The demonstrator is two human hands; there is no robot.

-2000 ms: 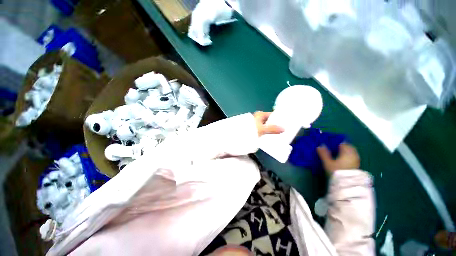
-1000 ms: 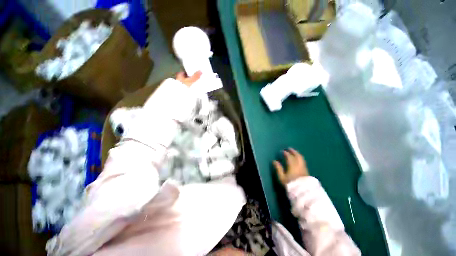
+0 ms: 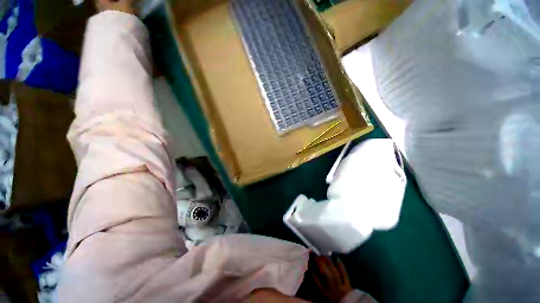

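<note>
My left arm reaches up the left side of the view. My left hand is cut off by the top edge, and whether it holds anything is hidden. A white angular unit with a bent arm lies on the green mat. My right hand is low in the view, just below this unit, its fingers somewhat apart over the mat and nothing visible in it. It is dark and partly cut off. Whether it touches the unit is unclear.
An open cardboard carton on the bench holds a grey keyboard-like item and thin yellow sticks. Frosted bags lie along the right. White housings are below the bench edge. Blue bins stand at far left.
The view has shifted along the bench towards the carton. My left arm has stretched forward, and the round white housing it held is out of sight. My right hand now appears lower, near the bent-arm unit.
</note>
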